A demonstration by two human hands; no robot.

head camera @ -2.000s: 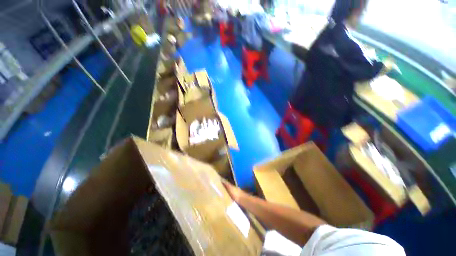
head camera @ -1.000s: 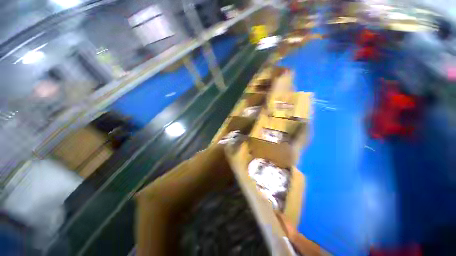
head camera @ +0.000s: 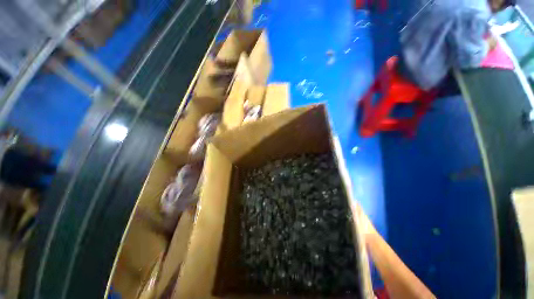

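An open brown carton point(head camera: 208, 228) is right in front of me at the bottom centre. It is filled with small dark, glittery parts point(head camera: 298, 225). My right hand point(head camera: 375, 239) is at the carton's right side; its fingers are mostly hidden behind the wall, and the forearm runs to the lower right. My left hand is not in view.
Open cartons point(head camera: 202, 87) with wrapped whitish parts stand in a row beyond and left of mine. A dark-green conveyor bench point(head camera: 105, 175) runs along the left. At right are a red stool point(head camera: 395, 99), a seated person in grey-blue point(head camera: 442, 38) and another bench point(head camera: 503, 122).
The view has swung from the right-hand workers to the bench, then back and down over the carton. The carton has moved along the aisle, and its contents now show more fully.
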